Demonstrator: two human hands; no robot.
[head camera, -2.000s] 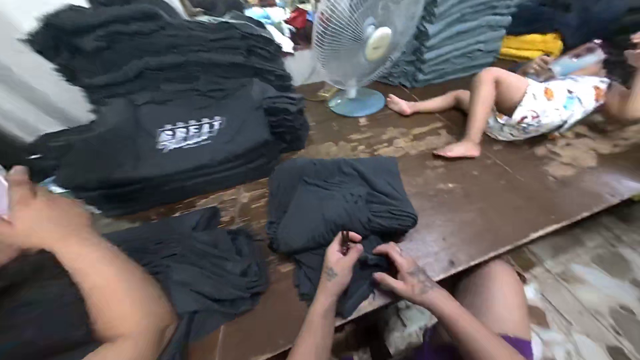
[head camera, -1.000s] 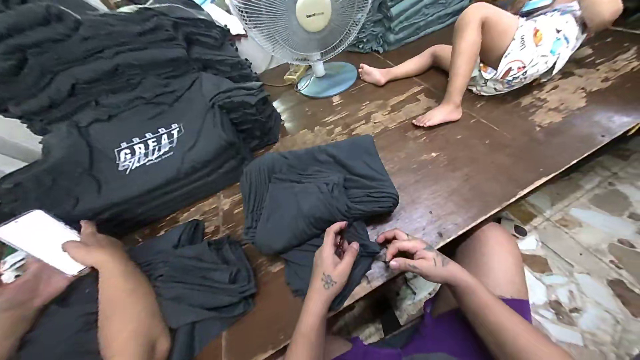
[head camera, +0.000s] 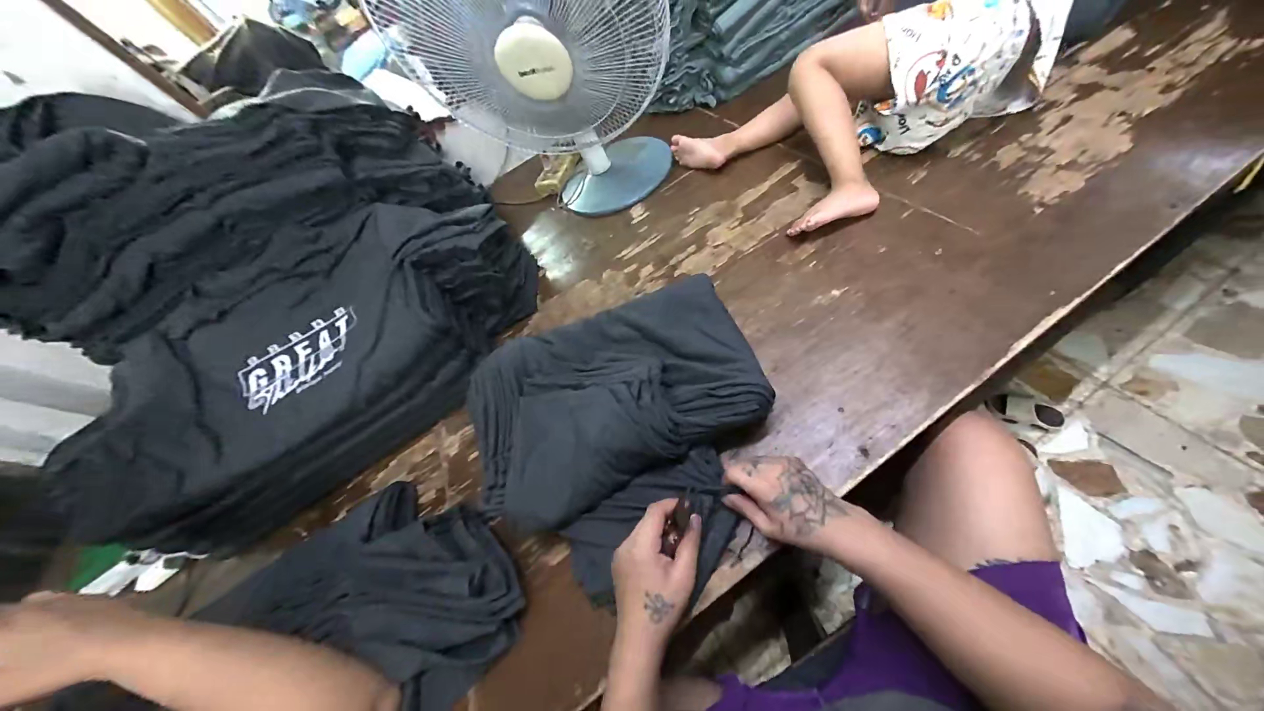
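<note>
A folded stack of dark grey cloth (head camera: 592, 405) lies on the worn wooden table (head camera: 948, 286) in front of me. From its near side a loose piece of dark cloth (head camera: 632, 523) reaches to the table's edge. My left hand (head camera: 654, 568) is closed around a small dark reddish-brown tool (head camera: 676, 526), its kind unclear, with the fingertips over that loose piece. My right hand (head camera: 785, 499) pinches the right edge of the same piece between thumb and fingers, close beside the left. The tip of the tool is hard to make out against the cloth.
A tall pile of black printed garments (head camera: 296, 346) stands at left, with crumpled dark cloth (head camera: 415, 583) nearer me. Another person's arm (head camera: 197, 652) reaches in at lower left. A fan (head camera: 617, 178) stands at the back; beyond its base, a person's bare legs (head camera: 834, 128) rest on the table.
My right hand, its fingers apart from the cloth's edge earlier, now pinches it. The other person's phone, seen at left a second ago, is out of view. The view has shifted.
</note>
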